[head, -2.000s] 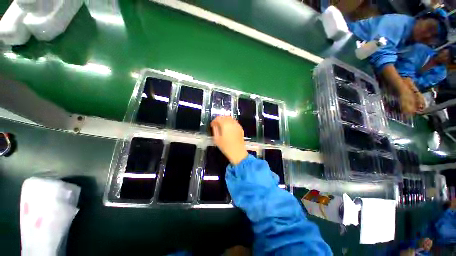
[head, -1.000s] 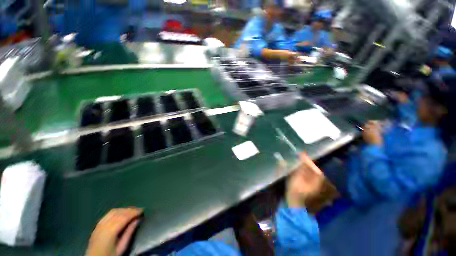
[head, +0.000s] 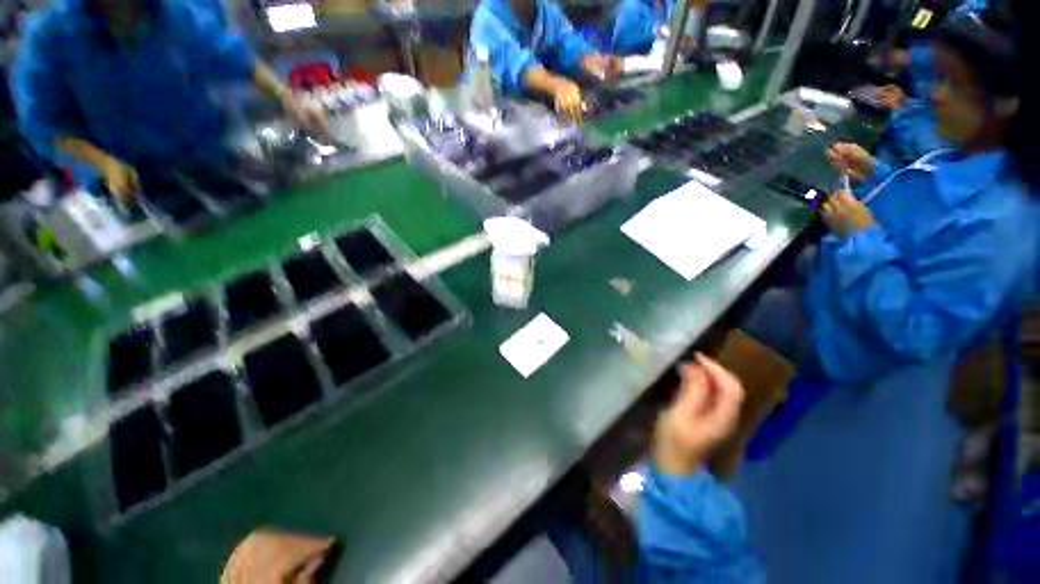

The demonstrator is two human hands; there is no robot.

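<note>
The clear blister tray [head: 465,323] lies at the left, with two rows of pockets holding black phone screens [head: 284,378]. My left hand [head: 274,557] is cut off by the bottom edge. A dark edge shows beside its fingers, but blur hides whether it holds it. My right hand [head: 698,416] is raised just off the bench's front edge, fingers curled toward the thumb; nothing clear shows between them. A small white card [head: 534,345] lies on the bench. Behind it stands a pale bottle [head: 512,281] with a white wipe [head: 516,235] on top.
A white paper sheet [head: 693,228] lies right of the bottle. A small pale scrap [head: 630,341] lies near the bench edge. Stacked trays [head: 547,205] stand behind. A white bundle [head: 32,552] is at lower left. People in blue smocks work across the line and at right.
The view has swung right and up. My right hand has left the tray and is now by the bench's front edge. My left hand has come into view at the bottom.
</note>
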